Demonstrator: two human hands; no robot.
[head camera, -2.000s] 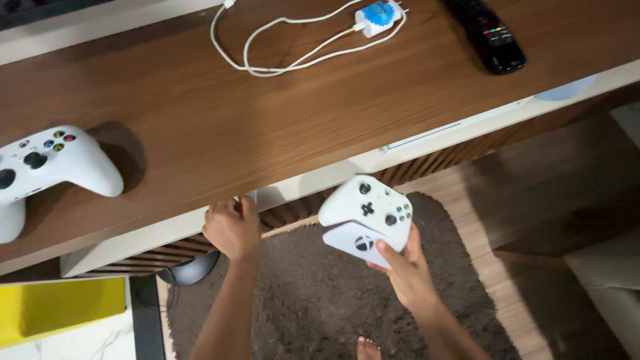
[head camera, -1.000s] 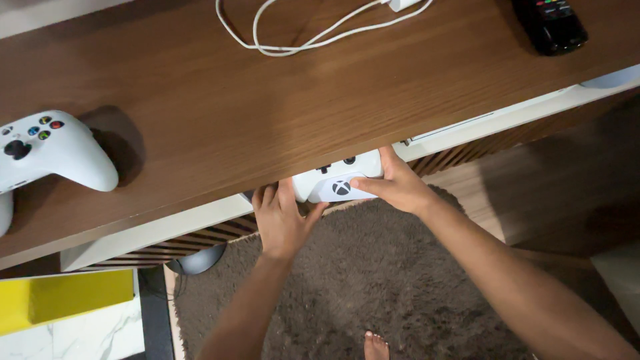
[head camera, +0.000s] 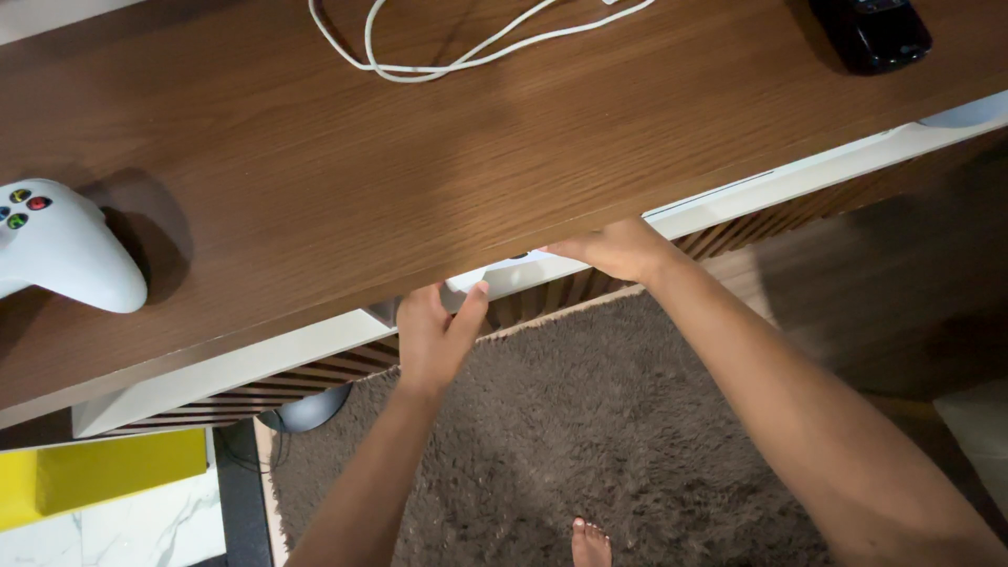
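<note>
A white Xbox game controller with its white stand (head camera: 504, 269) is mostly hidden under the front edge of the brown wooden cabinet top (head camera: 378, 189); only a strip of white shows. My left hand (head camera: 437, 327) is at its left end, thumb against the white part, fingertips out of sight beneath the top. My right hand (head camera: 618, 250) reaches under the edge at its right end, fingers touching the white part. A second white controller (head camera: 71, 244) lies on the cabinet top at the far left.
On the top are a looped white cable (head camera: 472, 63) and a black remote control (head camera: 870, 35). A white shelf edge (head camera: 260, 358) and slatted front run below. A dark shaggy rug (head camera: 535, 425), a bare foot and a yellow object (head camera: 118, 472) lie lower down.
Two seconds ago my right hand held the controller and stand out in front of the cabinet. Both hands are now at it, and it has moved in under the top's edge.
</note>
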